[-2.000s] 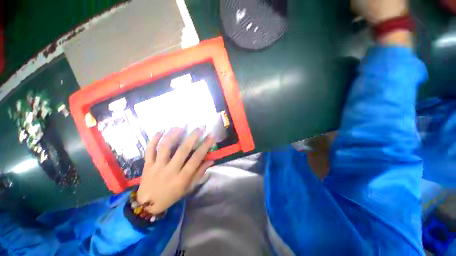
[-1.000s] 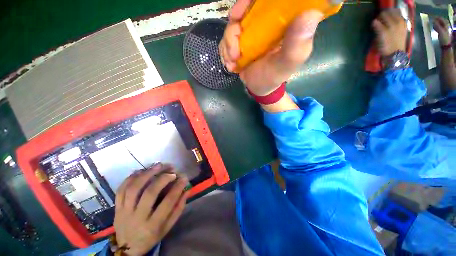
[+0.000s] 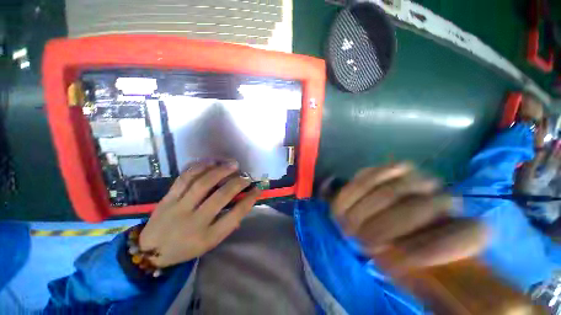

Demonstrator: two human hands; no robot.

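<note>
The open tablet (image 3: pixel 138 166), with a large shiny battery (image 3: pixel 190 123), lies inside a red holding frame (image 3: pixel 312 117). My left hand (image 3: pixel 194 212) lies palm down over the tablet's lower edge. Its thumb and fingertips are close beside a small green-white board (image 3: pixel 264 183) at the lower right; whether they pinch anything is hidden. My right hand (image 3: pixel 403 212), blurred, is closed around the orange-yellow electric screwdriver (image 3: pixel 467 286), right of the frame. The screwdriver's dark nose points left, toward the frame's lower right corner.
A beige strip sheet (image 3: pixel 178 18) lies beyond the frame. A round black screw dish (image 3: pixel 362 48) stands at its upper right. A worn white rail (image 3: pixel 443 27) runs along the back. Another person's blue sleeve (image 3: pixel 504 154) and hand are at the right.
My right hand has brought the screwdriver from above the screw dish down toward me, beside the frame. The view has turned and shifted. My left hand stays at the tablet's lower edge.
</note>
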